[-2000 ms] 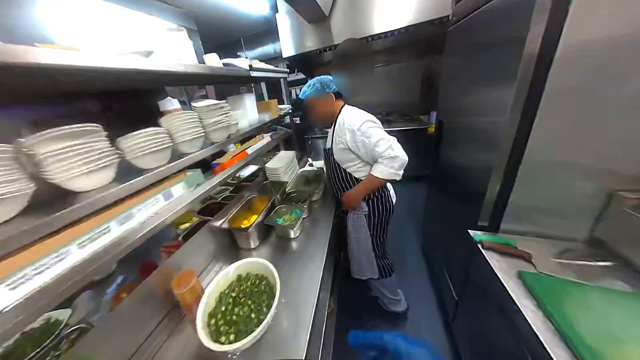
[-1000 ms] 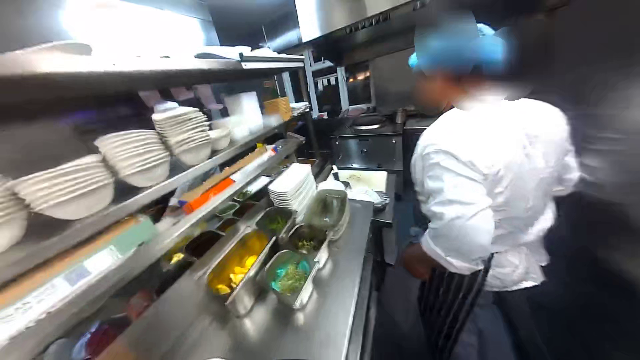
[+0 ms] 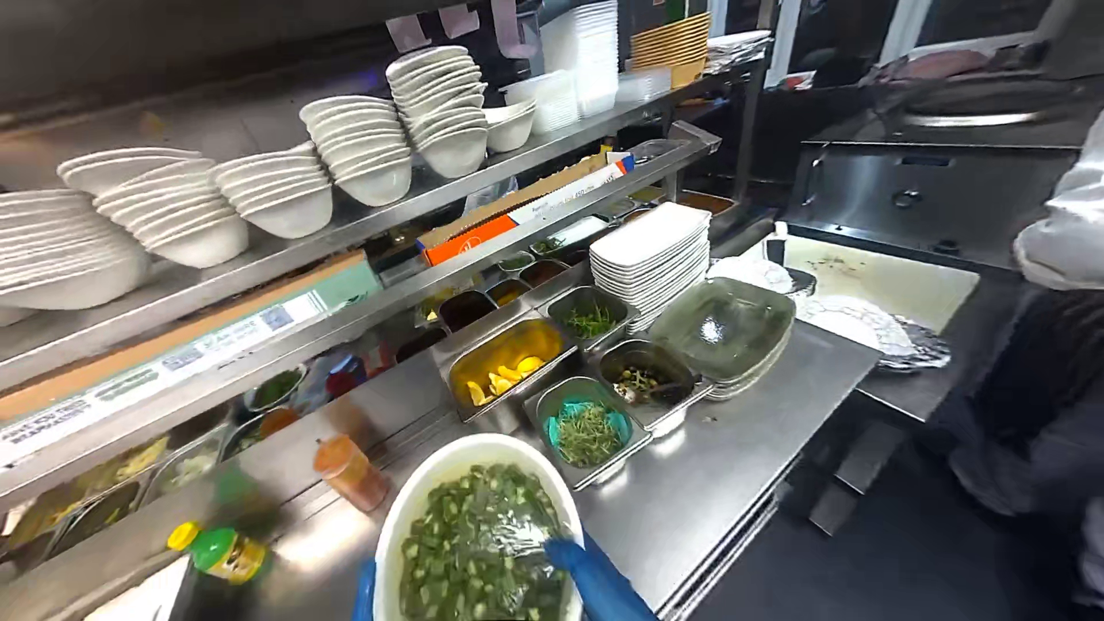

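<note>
A white tub (image 3: 565, 496) of chopped green vegetables (image 3: 474, 539) stands at the bottom centre, with shiny clear film over part of its contents. My right hand (image 3: 595, 578), in a blue glove, is at the tub's right rim, its fingers reaching over the edge onto the film. At the left rim my left hand (image 3: 364, 595), also blue-gloved, shows only a small part; its fingers are mostly hidden. Beside the tub, to the left, is a plastic container of orange-red sauce (image 3: 349, 474). Steel pans with lemon wedges (image 3: 504, 379) and green herbs (image 3: 586, 435) sit just beyond it.
Stacked white bowls (image 3: 358, 151) line the upper shelf. White rectangular plates (image 3: 651, 246) and a green-grey dish (image 3: 724, 332) stand on the steel counter (image 3: 681, 492). A green bottle with a yellow cap (image 3: 220, 552) is at lower left. Part of a person in a white sleeve (image 3: 1065, 224) shows at right.
The view has swung left and down. The person, near the centre right a second ago, is now only partly seen at the right edge. Both my gloved hands are now at the tub.
</note>
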